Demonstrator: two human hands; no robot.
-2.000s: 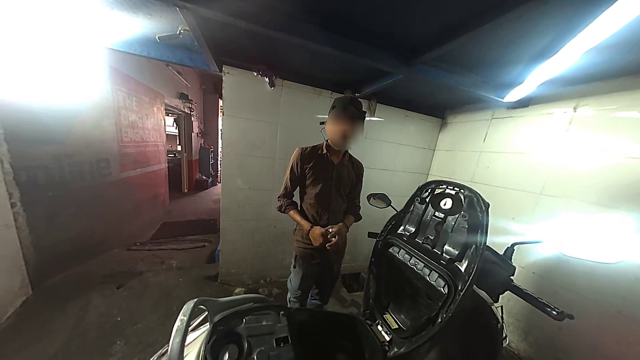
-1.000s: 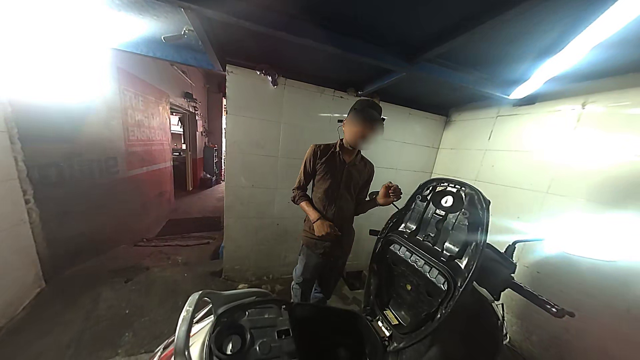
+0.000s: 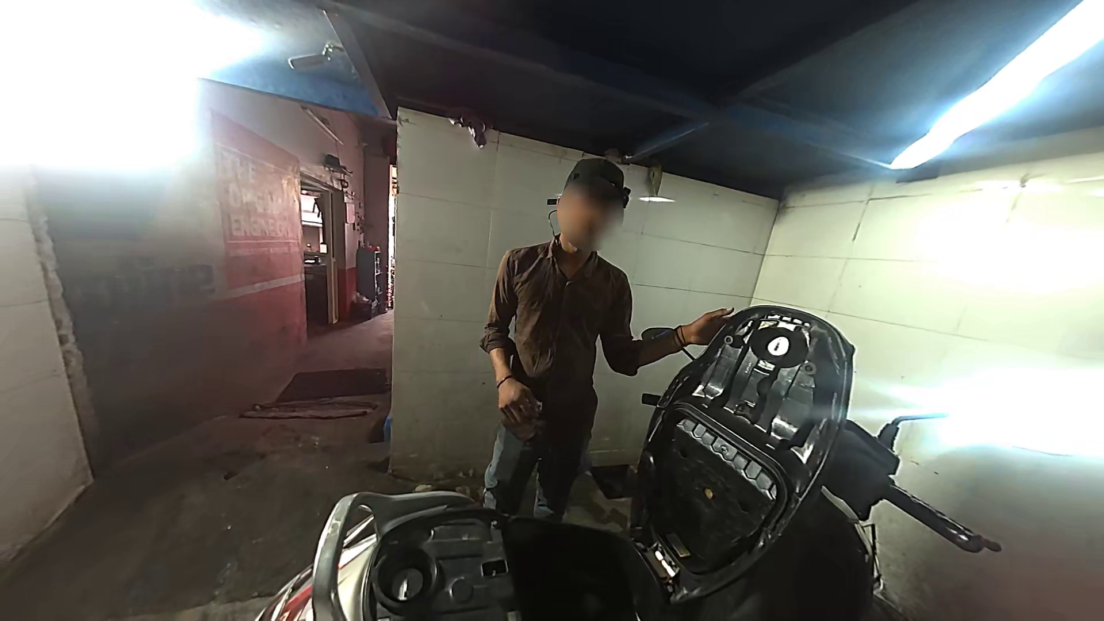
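Note:
Neither my left hand nor my right hand shows in the head view. Before me is a scooter with its seat swung up, the black plastic underside facing me. Below it lie the dark underseat storage compartment and a round fuel filler area inside the grey grab rail. A co-worker in a brown shirt and dark cap stands on the far side. One of the co-worker's hands is at the upper edge of the raised seat; the other hangs low at the waist.
A white tiled wall rises behind the co-worker, and another stands on the right. The scooter's handlebar lever juts out to the right. At the left, a passage with a dark mat on its floor leads past a red painted wall.
The co-worker's hands were together at the waist; one then rose beside the seat and is now at its upper edge. The seat has stayed up.

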